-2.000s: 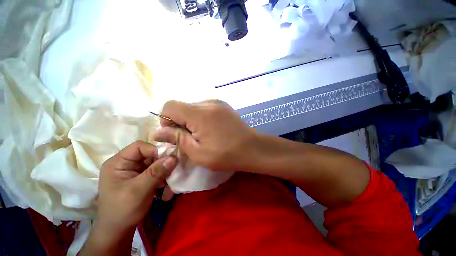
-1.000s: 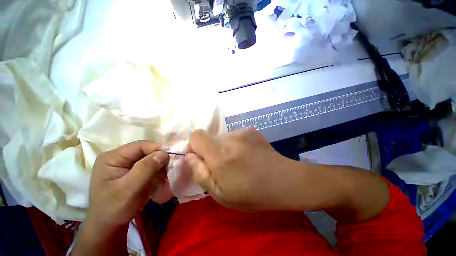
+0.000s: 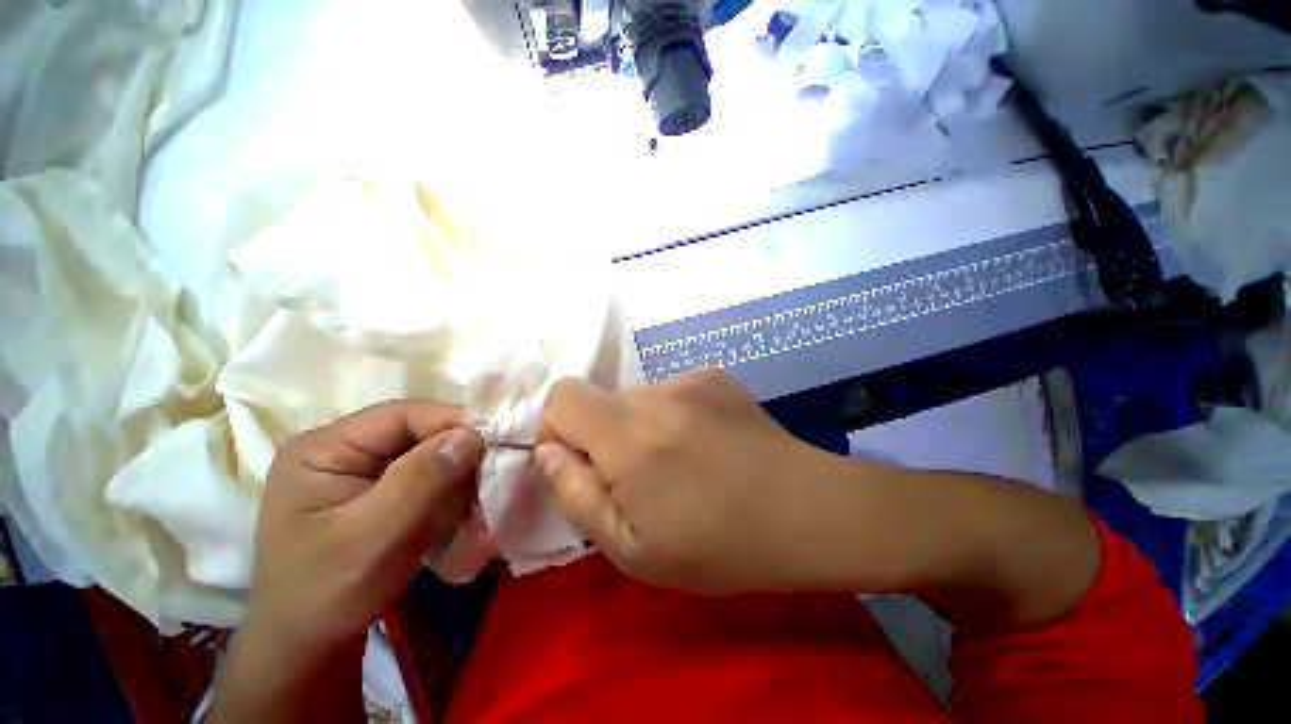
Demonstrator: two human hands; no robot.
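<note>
A cream fabric piece (image 3: 527,495) hangs between my two hands, in front of the table edge. My left hand (image 3: 361,502) pinches its edge between thumb and forefinger. My right hand (image 3: 666,474) pinches the same piece a short way to the right. A thin dark line, a seam or a slim tool, runs between the fingertips; I cannot tell which. The rest of the fabric lies in a cream heap (image 3: 305,382) to the left of my hands.
The white machine bed (image 3: 765,248) has a ruler strip (image 3: 878,314) on its front edge. A dark ribbed cylinder (image 3: 677,88) is at the top. White scraps (image 3: 906,71) and a black cord bundle (image 3: 1111,234) are on the right, with blue material and pale cloth (image 3: 1203,460) below.
From two seconds ago, my right hand has turned and lowered; the thin dark tool that poked up from it no longer shows there. In the last second the hands have barely moved.
</note>
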